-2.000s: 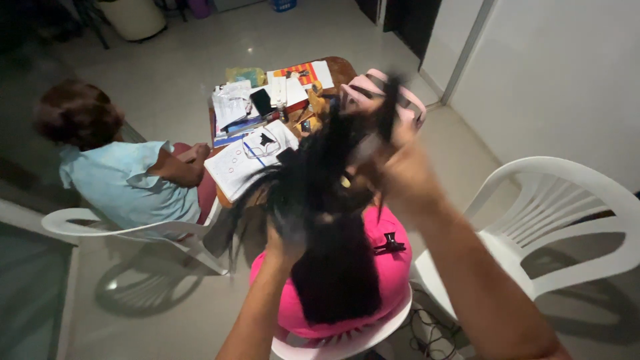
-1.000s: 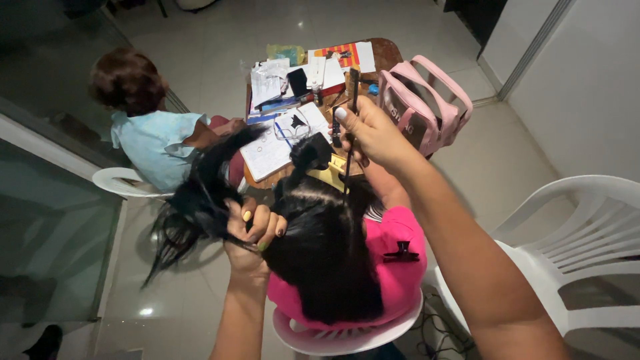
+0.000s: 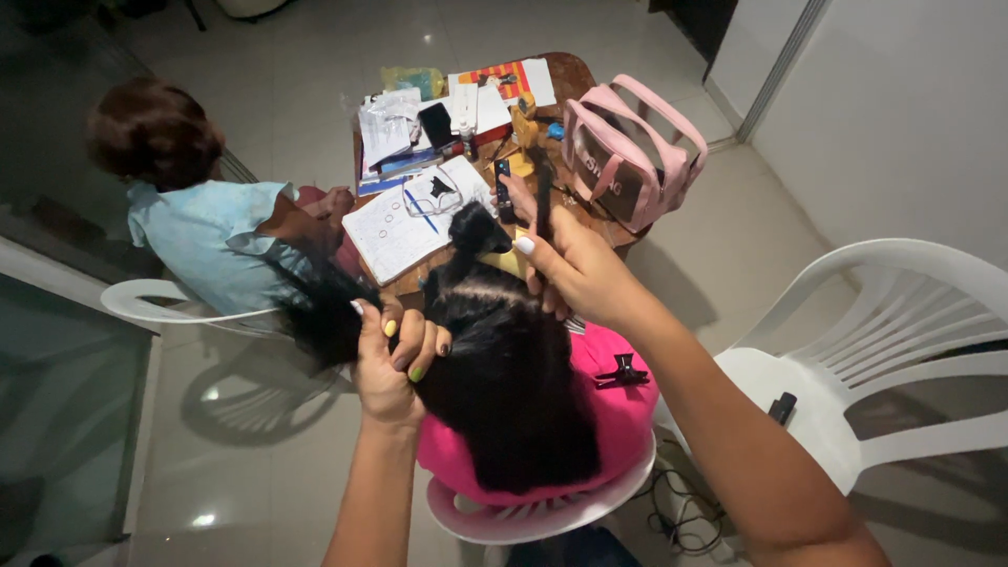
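A person in a pink top sits below me, with long dark hair (image 3: 504,394) down the back and a pale parting near the crown. My left hand (image 3: 398,358) is closed around a gathered section of that hair, its loose ends fanning out to the left. My right hand (image 3: 571,264) is at the right side of the head, gripping a dark, slender thing that looks like a comb; its kind is partly hidden. Hair is bunched in a black clip (image 3: 476,228) at the front of the head. Another black hair clip (image 3: 624,372) rests on the pink top's shoulder.
Ahead, a wooden table (image 3: 571,71) bears papers, an open notebook (image 3: 394,236), a phone (image 3: 437,126) and a pink bag (image 3: 630,150). At left, another person in light blue (image 3: 213,236) sits. A white plastic chair (image 3: 803,394) stands right, with cables (image 3: 681,512) on the floor nearby.
Since one second ago, my right hand has moved from above the crown to the right side of the head. My left hand still grips the hair section.
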